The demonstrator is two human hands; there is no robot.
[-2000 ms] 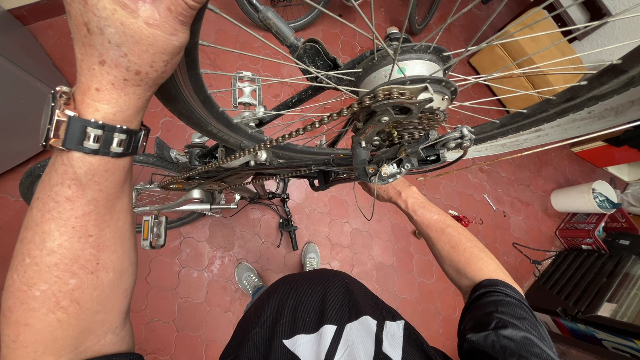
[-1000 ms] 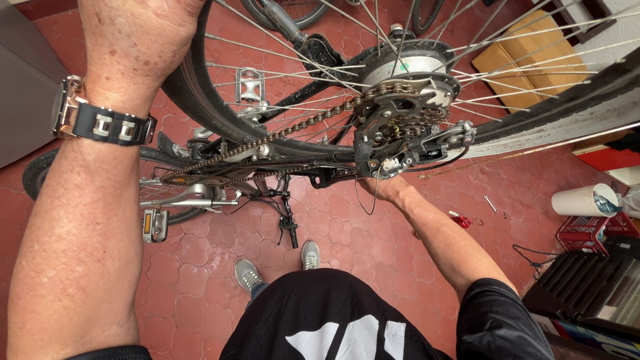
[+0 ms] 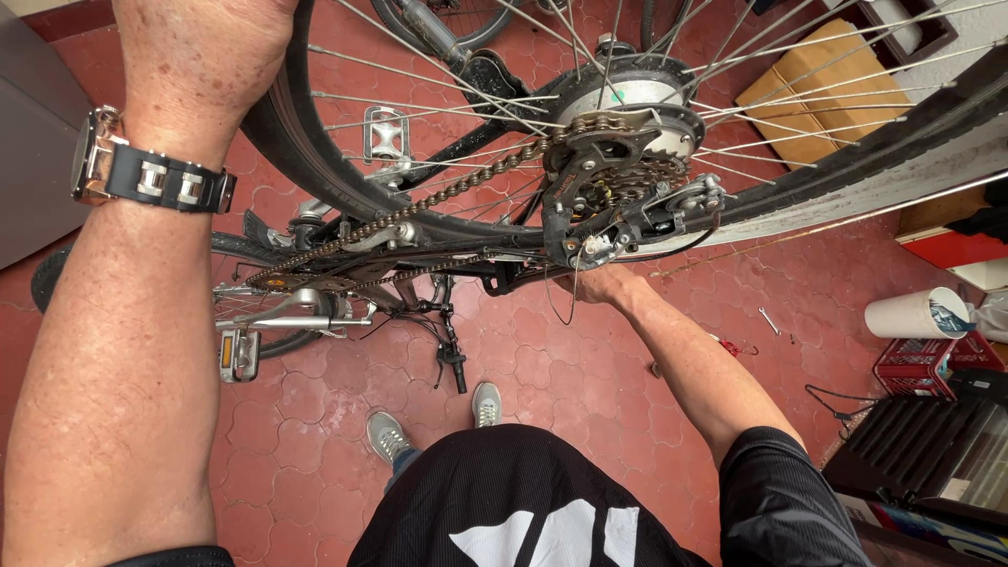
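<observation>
My left hand (image 3: 201,59) is at the upper left beside the bicycle's rear tyre (image 3: 295,150); its fingers run out of view, so its hold is unclear. A watch (image 3: 150,177) is on that wrist. My right hand (image 3: 602,283) is below the rear derailleur (image 3: 622,232), partly hidden behind the bicycle, its grip not visible. The bicycle lies across the view, rear wheel raised near me. Its rusty chain (image 3: 465,183) runs from the chainring to the rear sprockets (image 3: 650,177) beside the silver hub (image 3: 622,98). A thin loose cable (image 3: 563,307) loops below the derailleur.
Handlebars (image 3: 450,346) and a pedal (image 3: 239,356) are at lower left. On the red tiled floor are a wrench (image 3: 769,320), a red crate (image 3: 909,366) and a white bucket (image 3: 906,315). Cardboard (image 3: 819,94) and another bicycle's wheel (image 3: 480,31) are behind.
My left wrist sits slightly higher in view than two seconds ago. My right hand stays beneath the derailleur.
</observation>
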